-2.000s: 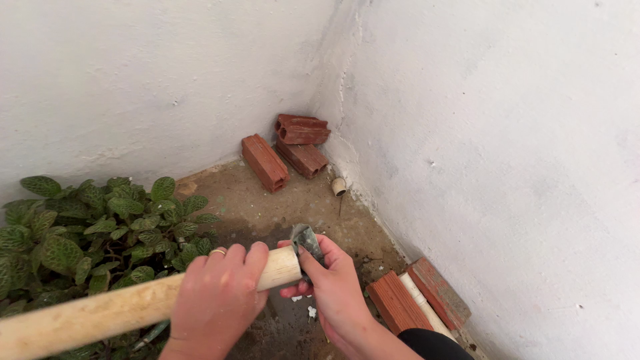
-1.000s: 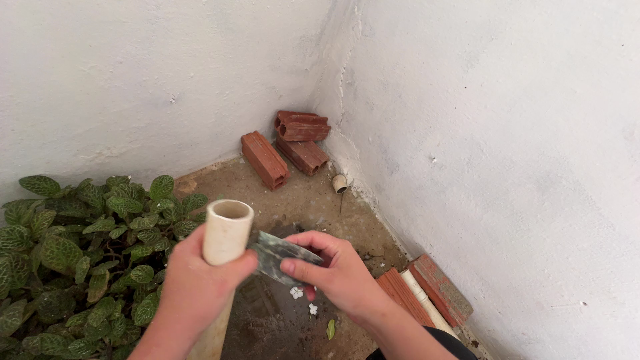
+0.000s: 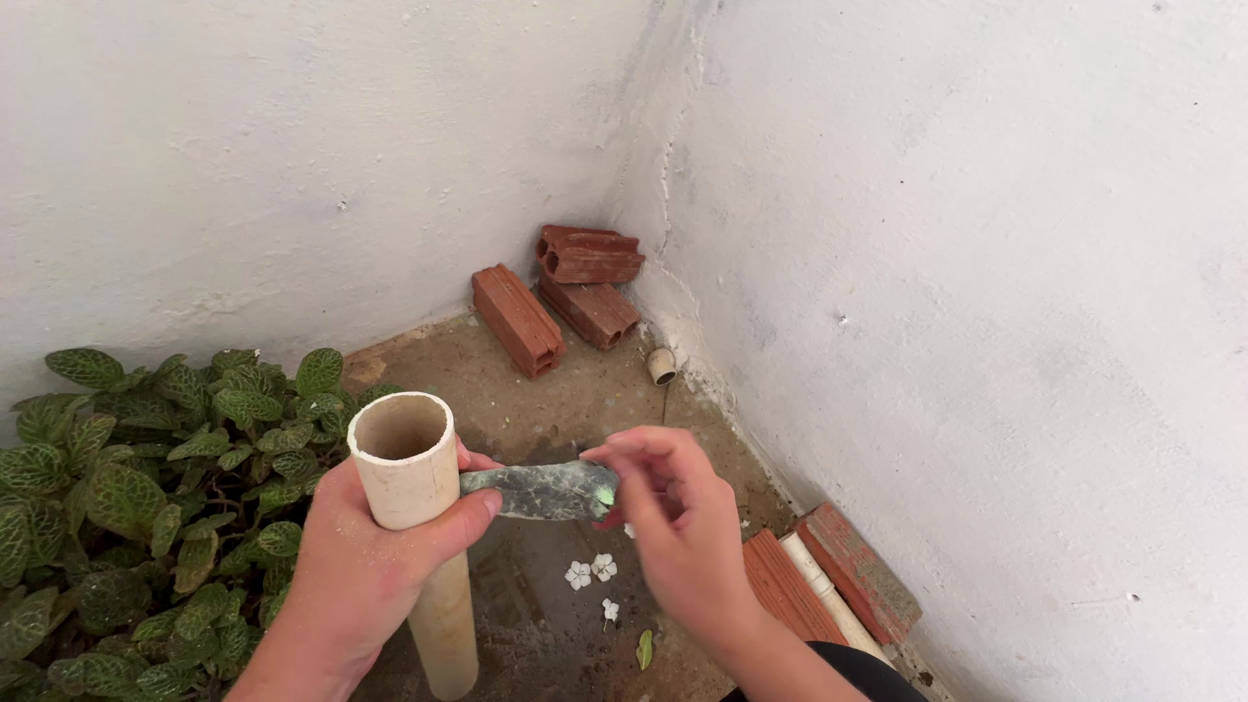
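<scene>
My left hand is wrapped around an off-white plastic pipe, held upright with its open end facing up. A strip of worn, dark grey-green sandpaper stretches sideways from the pipe's right side, near the rim. The left thumb and a finger pinch its left end against the pipe. The fingers of my right hand are at the strip's right end, which shows a small bright green patch. Part of the right fingertips is hidden behind the hand. The pipe's lower part runs down toward the floor.
Several red hollow bricks lie in the wall corner, beside a short pipe fitting. Leafy plants fill the left side. At lower right, bricks flank a thin white pipe. White flowers and a leaf lie on the floor.
The pipe lay slanted across the lower left two seconds ago and now stands upright in my left hand. The sandpaper was at the pipe's end then; now it extends from the pipe's side.
</scene>
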